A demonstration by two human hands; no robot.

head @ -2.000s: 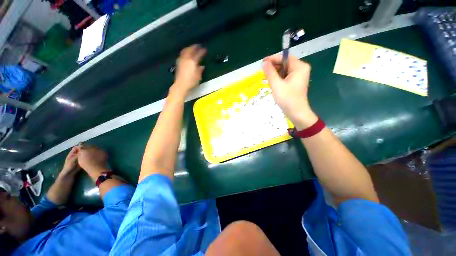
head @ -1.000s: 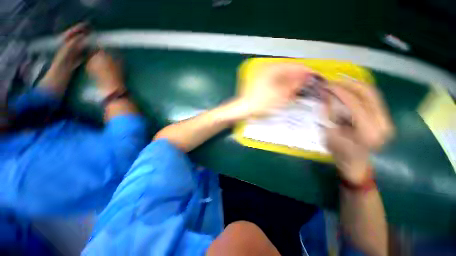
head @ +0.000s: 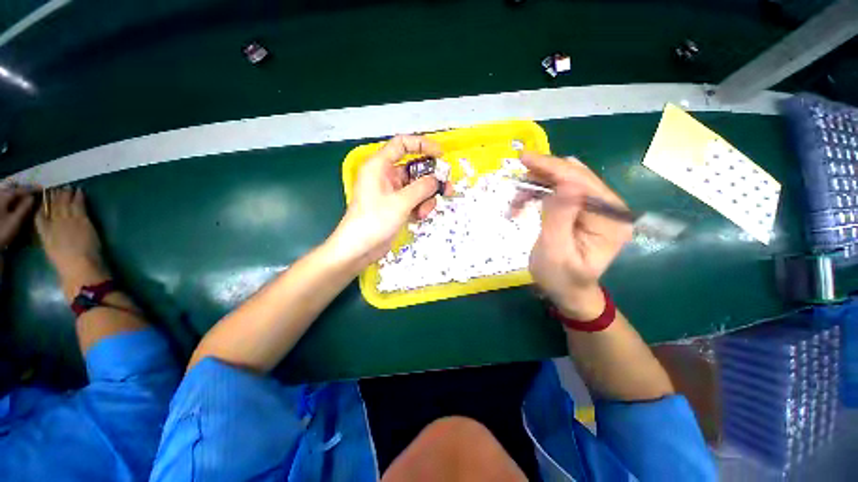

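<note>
My left hand (head: 384, 196) holds a small black electronic unit (head: 421, 168) between thumb and fingers, above the upper left part of the yellow tray (head: 405, 297). My right hand (head: 574, 221) is over the tray's right side and holds slim silver tweezers (head: 602, 208), slightly blurred. The tweezers point left toward the unit and do not touch it. A heap of tiny white pieces (head: 470, 233), some with blue marks, lies in the tray. Both forearms are visible; a red band is on the right wrist.
A white rail (head: 282, 129) borders the dark green conveyor (head: 405, 47), which carries small black units (head: 556, 64). A pale yellow label sheet (head: 717, 171) lies right of the tray. Blister trays (head: 830, 174) and a small silver-green cylinder (head: 820, 278) are far right. Another person's hand (head: 68, 226) is at left.
My left hand has come from the conveyor to the tray with a black unit. My right hand has moved lower, with the tweezers turned sideways. The head view has shifted.
</note>
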